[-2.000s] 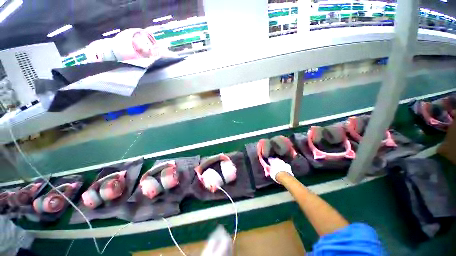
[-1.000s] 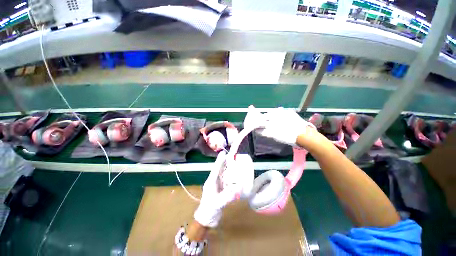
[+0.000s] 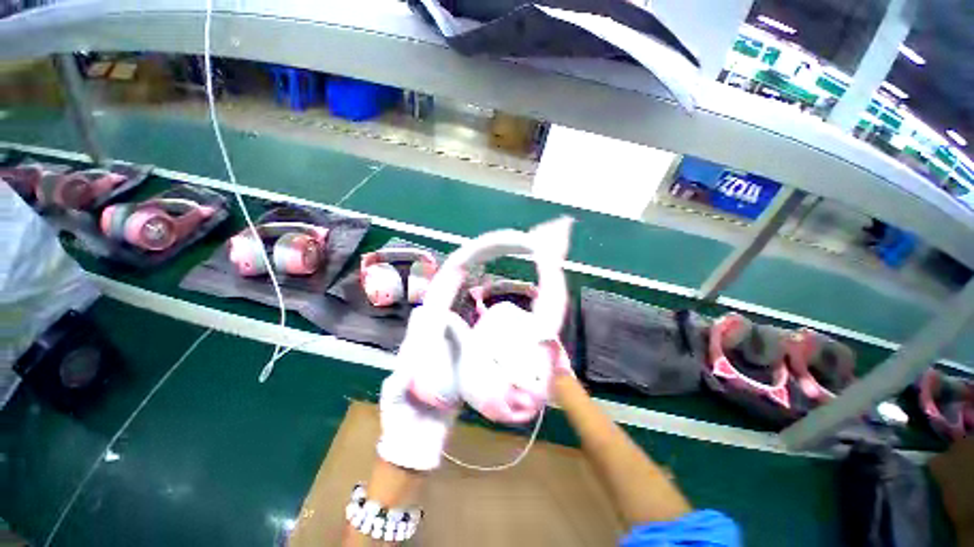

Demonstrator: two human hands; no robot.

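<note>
A pink and white cat-ear headphone [image 3: 550, 283] is held up over the tan board [image 3: 481, 508], band and pointed ear upward. My left hand [image 3: 411, 427], in a white glove, grips the ear cup on the left. My right hand [image 3: 511, 353], also gloved, is at the other cup; its fingers blur into the white and pink shell. A thin white cable [image 3: 491, 468] loops below the cups between the hands; its plug end cannot be made out.
Headphones [image 3: 280, 251] lie on dark foam sheets along the green conveyor beyond a pale rail. One sheet [image 3: 641, 340] is bare. A white cord [image 3: 237, 192] hangs from above at left. A black device [image 3: 73, 363] and whitish plastic [image 3: 37, 267] are at left, dark sheets [image 3: 881, 497] at right.
The headphone was lifted from its sheet and brought to the board. My right hand has moved from the band down to a cup. The view has swung around.
</note>
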